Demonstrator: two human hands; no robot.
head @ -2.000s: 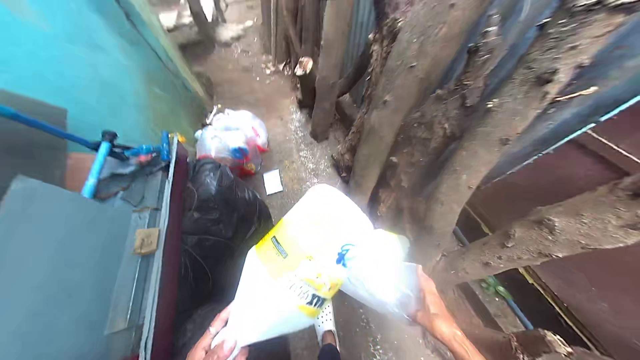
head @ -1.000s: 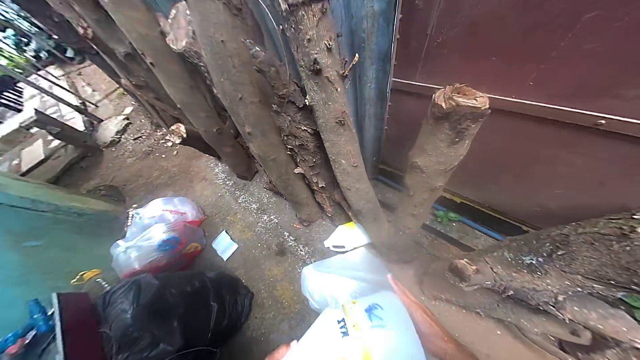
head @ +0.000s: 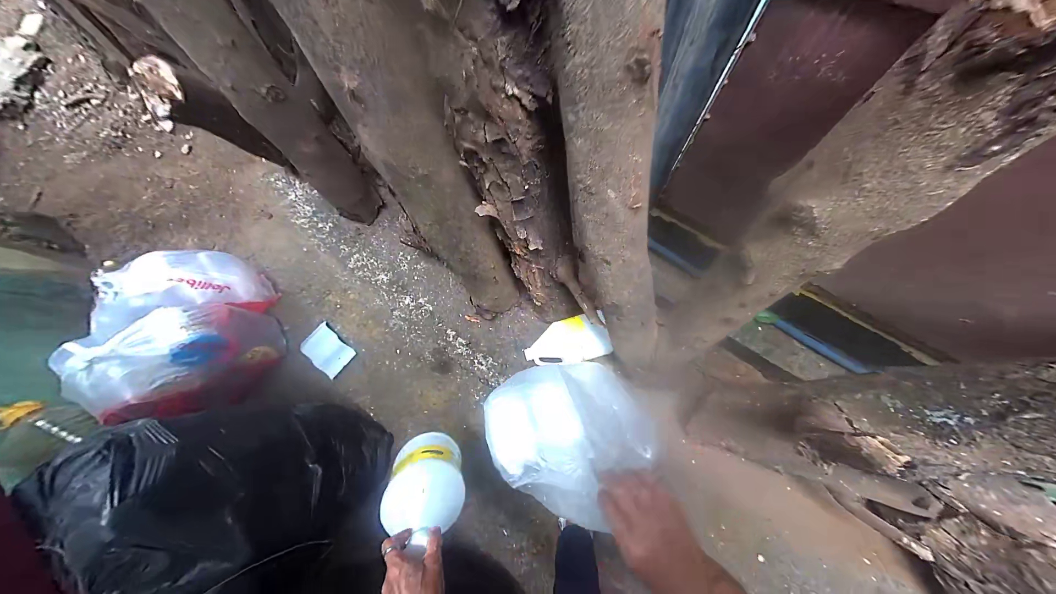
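My left hand [head: 412, 565] grips the neck of a white plastic bottle [head: 423, 491] with a yellow band, held over the ground at the lower middle. To its right, my right hand [head: 648, 516] is at the near side of a full translucent plastic bag [head: 565, 425]; blur hides whether its fingers hold the film. White shapes show through the bag. Just beyond it, a white jug [head: 573, 340] with a yellow label lies on the ground against the base of a trunk.
A black garbage bag [head: 206, 487] fills the lower left, with clear and red plastic bags [head: 173, 330] behind it. A pale blue square piece [head: 327, 351] lies on the dirt. Several tree trunks [head: 610, 165] stand ahead; a rough log [head: 932, 445] is at right.
The white bottle with the yellow band is now apart from the translucent bag, held in my left hand. Earlier both hands were around the bottle and bag together. The view has moved.
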